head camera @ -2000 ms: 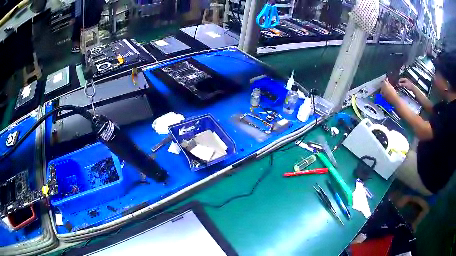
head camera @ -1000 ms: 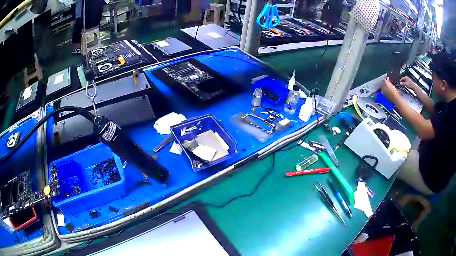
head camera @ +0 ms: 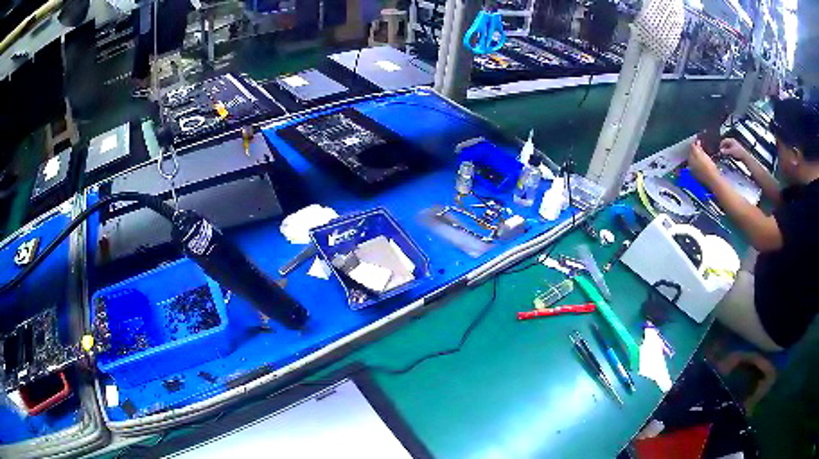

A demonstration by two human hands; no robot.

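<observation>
A large white panel (head camera: 310, 430) with a dark border lies on the green bench mat at the bottom edge, partly cut off by the picture. Neither of my hands is in view. Beyond the panel, a thick black cylindrical tool (head camera: 242, 269) hangs at a slant from a metal hook on a black cable. A bright blue divided tray (head camera: 162, 354) with small dark parts stands left of it. A darker blue basket (head camera: 375, 296) with white and grey pieces stands right of it.
A red tool (head camera: 557, 311), a green strip (head camera: 609, 318), tweezers (head camera: 594, 366) and a white tape holder (head camera: 669, 269) lie on the right. Bottles (head camera: 552, 199) and a dark chassis with a board (head camera: 346, 148) are farther back. A person (head camera: 790, 233) works at right.
The view has shifted slightly, so the bench things appear a little farther right. Nothing on the bench has visibly moved otherwise.
</observation>
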